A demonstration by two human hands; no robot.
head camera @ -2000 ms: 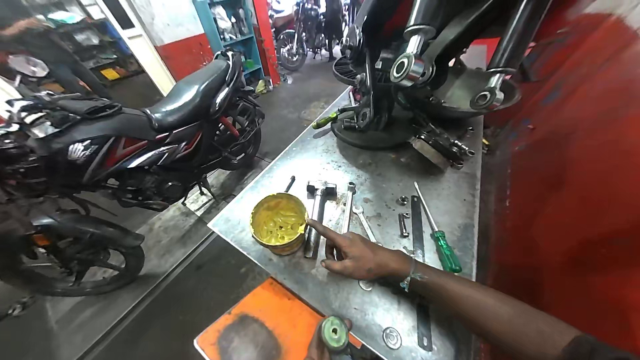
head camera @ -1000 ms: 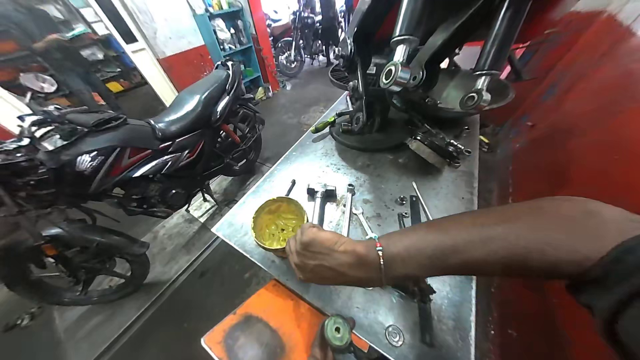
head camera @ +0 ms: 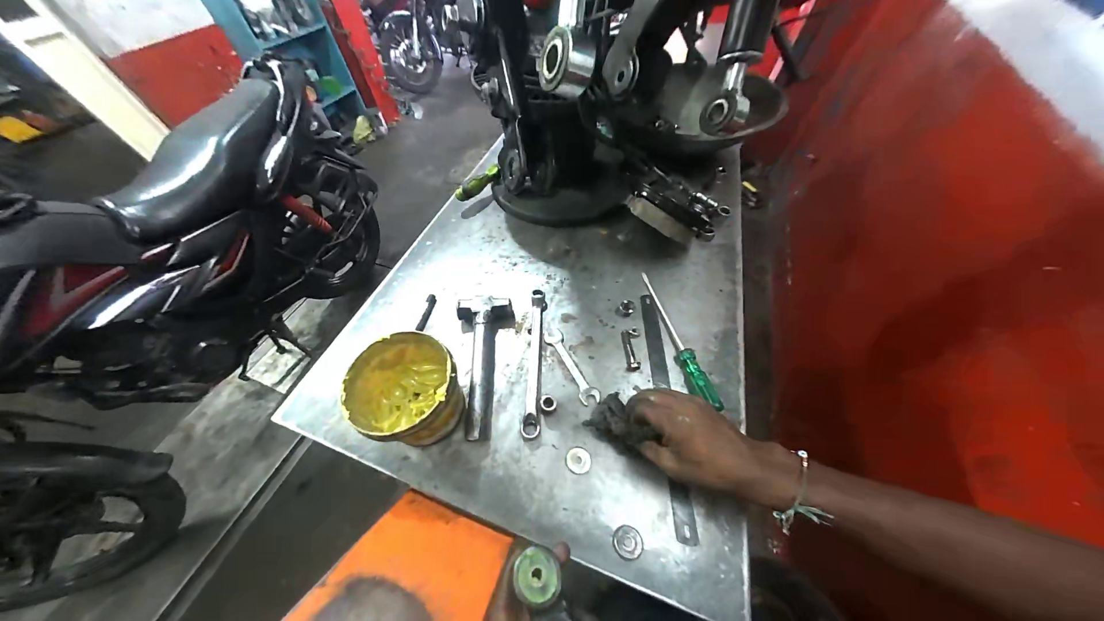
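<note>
My right hand point(head camera: 694, 435) grips a dark, dirty rag point(head camera: 619, 420) over a flat steel bar point(head camera: 655, 341) on the metal workbench point(head camera: 517, 483). Beside it lies a green-handled screwdriver point(head camera: 697, 379). My left hand point(head camera: 502, 595), mostly cut off at the bottom edge, holds a round greenish metal part point(head camera: 536, 576) with a centre hole. A tin of yellow grease point(head camera: 401, 388) stands at the bench's left. Between tin and rag lie a hammer point(head camera: 481, 371), a ring spanner point(head camera: 533, 366) and a smaller open-ended spanner point(head camera: 572, 366). Two washers point(head camera: 578, 461) lie nearer me.
Motorcycle fork and shock parts point(head camera: 561, 129) stand at the bench's far end with a metal bowl point(head camera: 759, 112). A motorcycle point(head camera: 190, 190) is parked left. A red wall point(head camera: 931, 285) runs along the right. An orange surface point(head camera: 414, 552) is below the near edge.
My right hand has moved from beside the grease tin to the right, over the flat bar, and now has the dark rag in it. The view has moved closer to the bench.
</note>
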